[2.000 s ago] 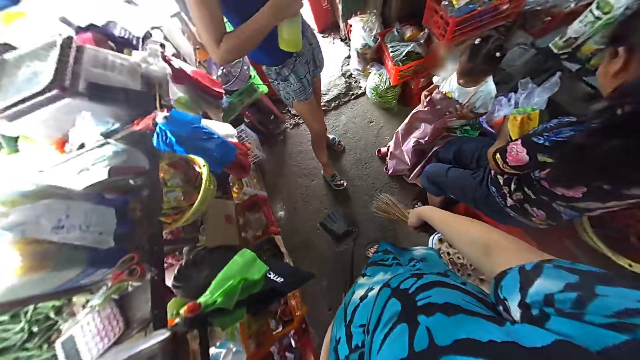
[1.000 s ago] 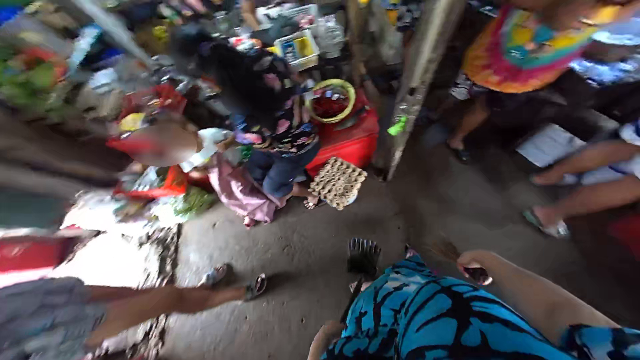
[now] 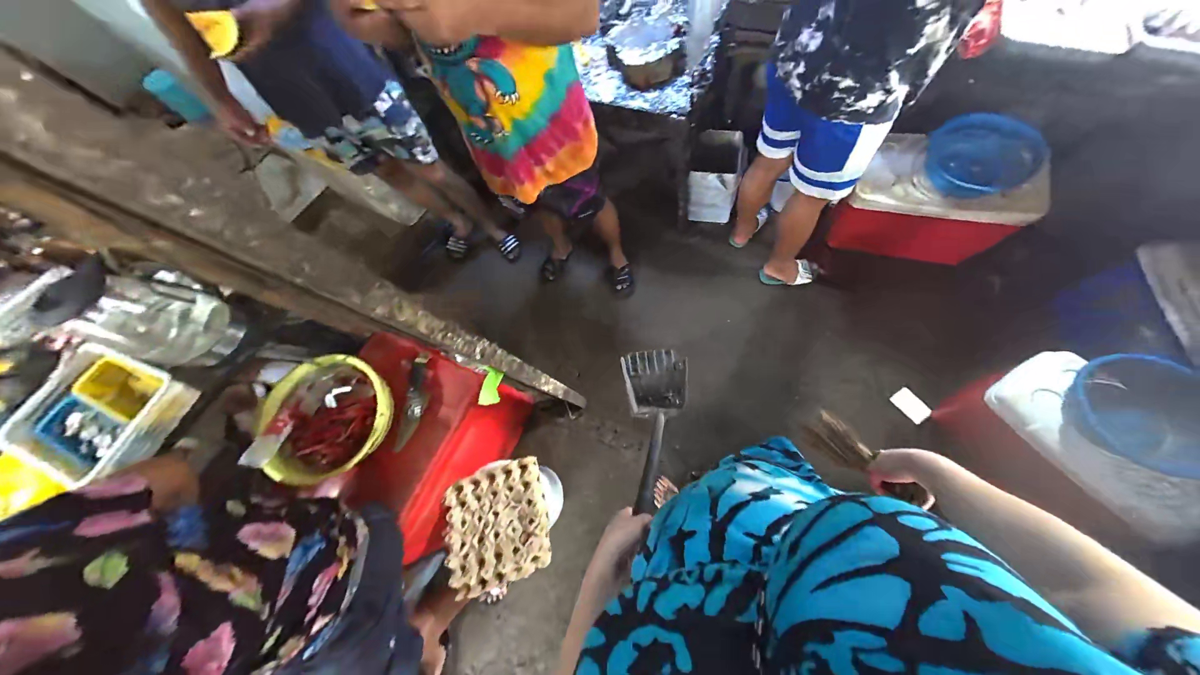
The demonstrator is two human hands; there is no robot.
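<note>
My left hand [image 3: 623, 542] is closed around the long handle of a dark dustpan [image 3: 655, 382], whose slotted pan points away from me over the concrete floor. To the right, my right hand [image 3: 902, 469] grips the bound end of a short bristle broom [image 3: 837, 439], its bristles pointing up and left. A small white rectangular piece [image 3: 909, 405] lies on the floor just beyond the broom. My blue and black patterned clothing fills the space between my hands.
A seated person is at lower left, beside an egg tray [image 3: 498, 527], a red cooler [image 3: 450, 450] and a yellow basket [image 3: 385, 410] of red chillies. Several people stand ahead. Coolers with blue basins [image 3: 987, 153] are at right; a wooden post [image 3: 422, 323] slants from the left.
The view has swung far to the right, from the packed stall shelves to the standing people and coolers. The dustpan and broom stay with my hands.
</note>
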